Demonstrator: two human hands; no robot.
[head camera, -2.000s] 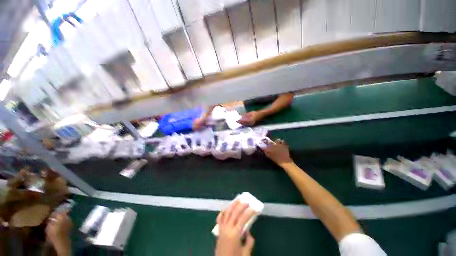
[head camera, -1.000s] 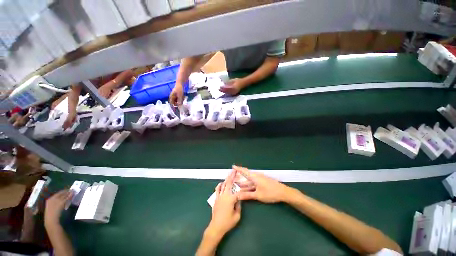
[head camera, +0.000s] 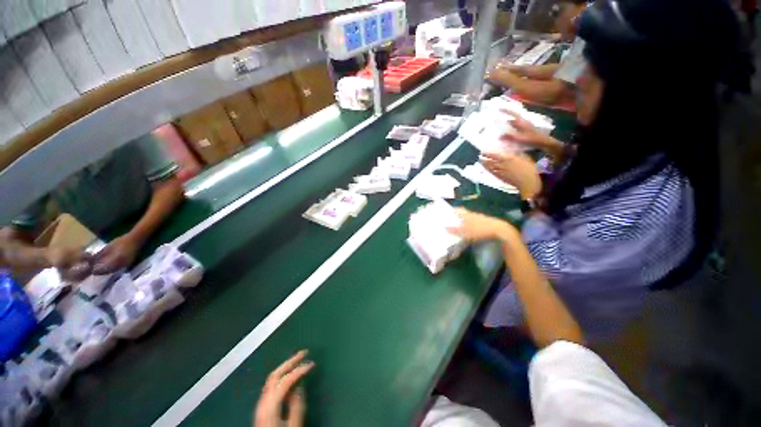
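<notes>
My right hand (head camera: 480, 227) reaches out over the near ledge, its fingers on the top of a stack of white retail boxes (head camera: 435, 238). The hand is blurred, and whether it grips a box or only touches the stack cannot be told. My left hand (head camera: 285, 392) is at the bottom of the picture above the green ledge, with its fingers apart and nothing in it. It is partly cut off by the lower edge.
Wrapped inserts (head camera: 108, 313) lie in a row at left beside a blue bin (head camera: 12, 310). Open cartons (head camera: 335, 208) line the belt beyond the white strip (head camera: 275, 313). A seated person (head camera: 617, 208) handles papers at right. A display unit (head camera: 367, 31) stands behind.
The view has swung right. My hands, together on a white piece a second ago, are now apart; the right is out at the box stack and the left is empty.
</notes>
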